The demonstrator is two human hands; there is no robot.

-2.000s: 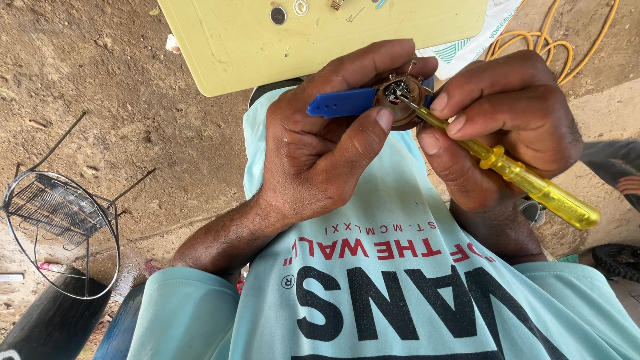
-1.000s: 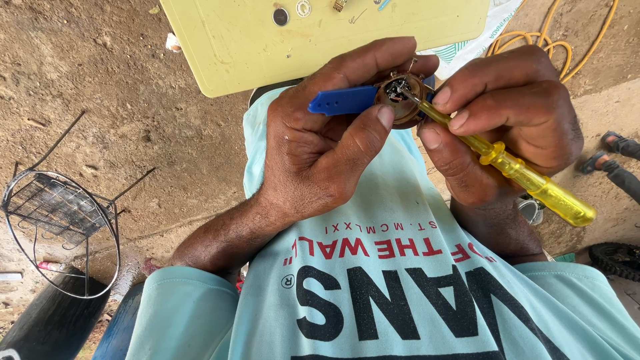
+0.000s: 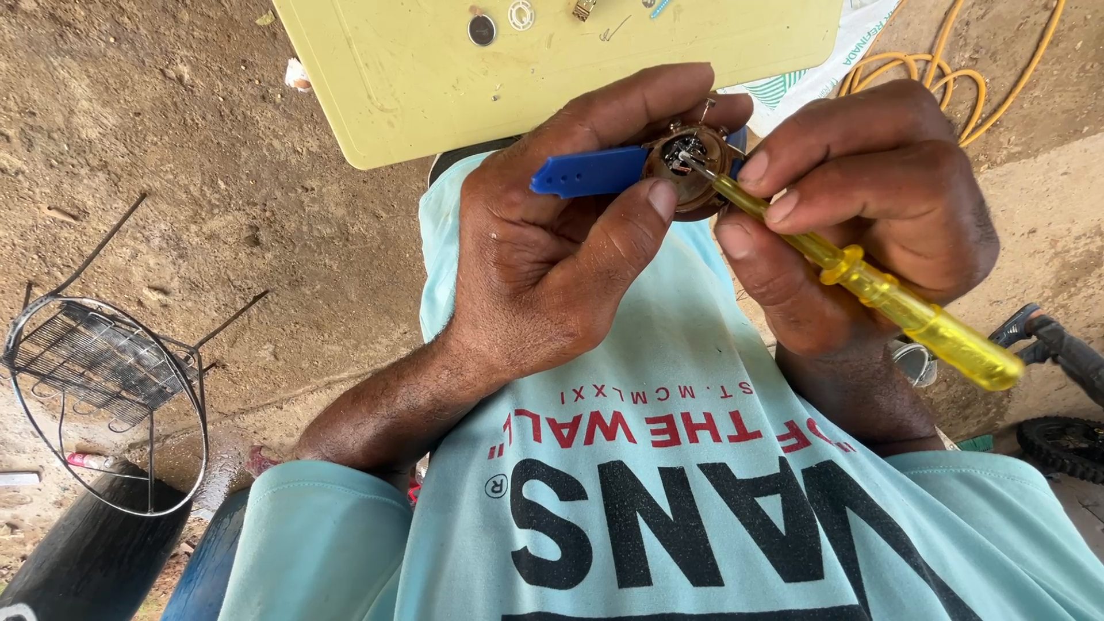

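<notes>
My left hand [image 3: 552, 250] grips a wristwatch [image 3: 687, 197] with its back off, the thumb on the case's near edge and the fingers behind it. One end of its blue strap [image 3: 595, 172] sticks out to the left. Inside the case the metal movement [image 3: 683, 148] shows. Between the thumb and fingers of my right hand [image 3: 862, 198] is a screwdriver with a yellow see-through handle [image 3: 914, 315]. Its tip reaches into the open case. A thin metal stem [image 3: 708, 109] stands out from the case's far side.
A yellow table [image 3: 414, 95] beyond my hands bears a round dark disc [image 3: 481, 30], a white ring [image 3: 521, 15] and small metal parts. Orange cable [image 3: 983, 78] lies on the ground at the far right. A round wire frame [image 3: 108, 405] stands at the left; a tyre [image 3: 1065, 444] is at the right.
The screwdriver's handle has shifted slightly while its tip stays in the watch case. At the right edge, another person's leg and foot have changed position.
</notes>
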